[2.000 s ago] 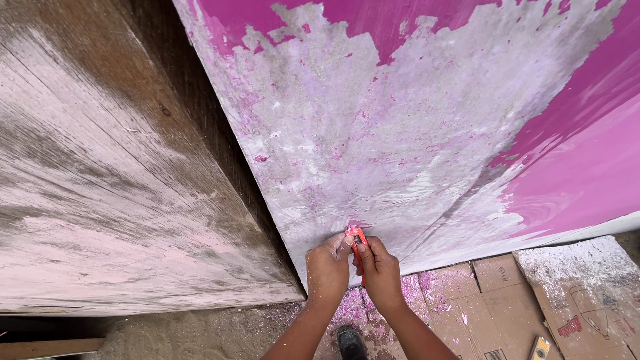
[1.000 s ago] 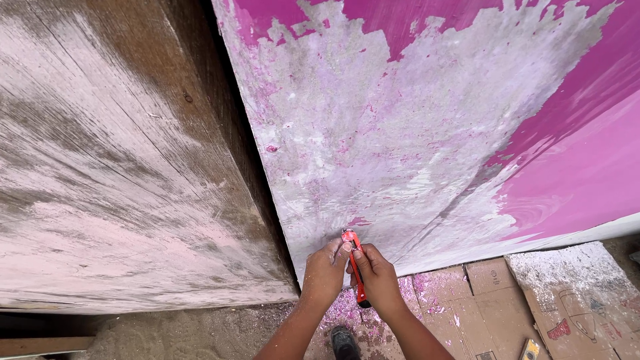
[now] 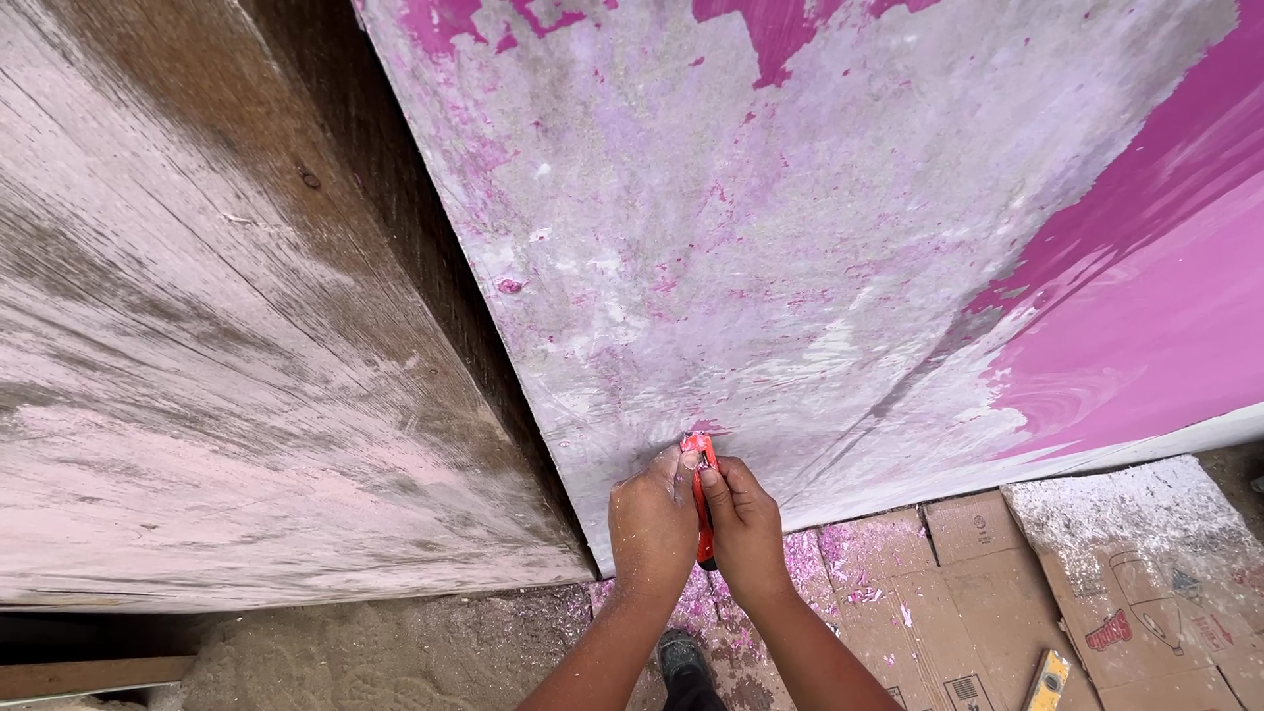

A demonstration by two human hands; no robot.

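Observation:
Both of my hands hold a red-handled scraping tool near the bottom of a wall panel. The fingertips of my left hand press at the tool's upper end, which bears paint flakes. My right hand grips the handle from the other side, with its dark butt end sticking out below. The tool's head is against the panel beside a small magenta paint patch; its edge is hidden. Around it the surface is bare grey-white, with magenta paint at the top and right.
A weathered wooden board with faded pink paint stands at the left, a dark gap beside it. Pink flakes lie on flattened cardboard. A yellow spirit level lies at the lower right. A shoe shows below my hands, with sandy ground to the left.
The tool stands more upright than two seconds ago. Both hands stay on it at the panel's lower part.

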